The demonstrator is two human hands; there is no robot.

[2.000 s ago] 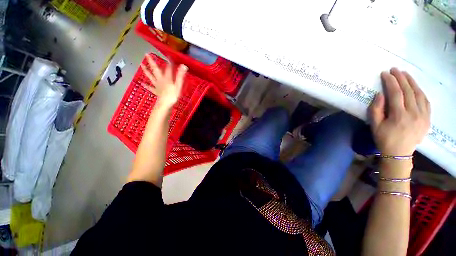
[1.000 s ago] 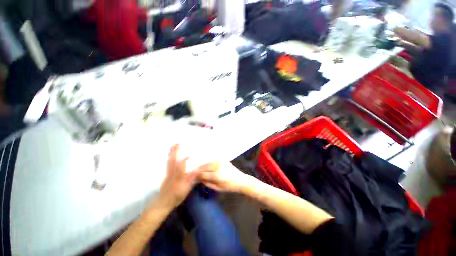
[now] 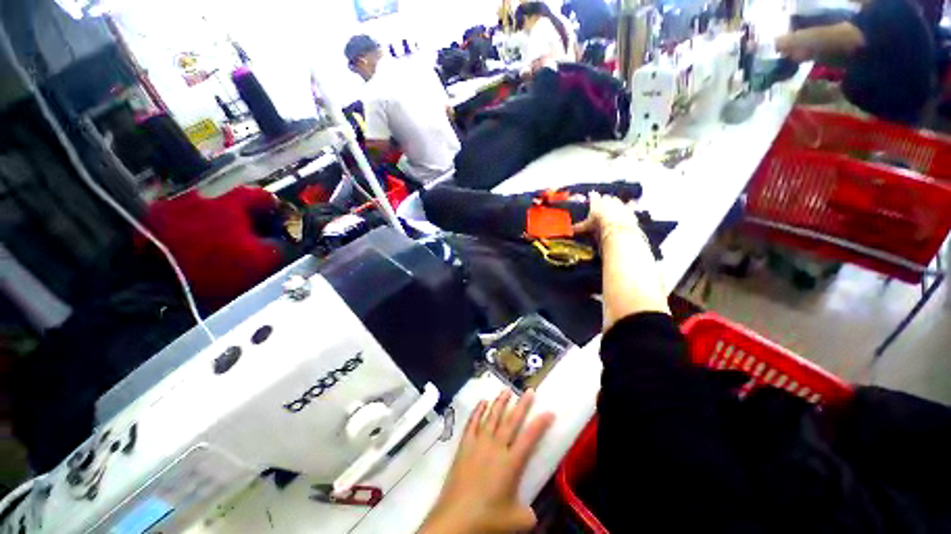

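A rolled black bundle (image 3: 474, 212) with an orange-red tie (image 3: 550, 221) lies on the white table right of the sewing machine. A yellow piece (image 3: 563, 251) sits just below the tie. My right hand (image 3: 607, 216) is at the bundle beside the orange tie; its fingertips are partly hidden, so whether it grips is unclear. My left hand (image 3: 498, 456) lies flat with fingers spread on the table by the machine, holding nothing.
The white Brother sewing machine (image 3: 323, 381) is at left, with red-handled snips (image 3: 349, 494) before it. A tray of small parts (image 3: 527, 353) is beyond my left hand. Red baskets (image 3: 766, 358) stand at right. Several people are around, one in a white shirt (image 3: 412, 120).
The view has turned right toward the bundle. My hands, together at the table edge before, are now apart: the right has reached out to the bundle, the left rests on the table.
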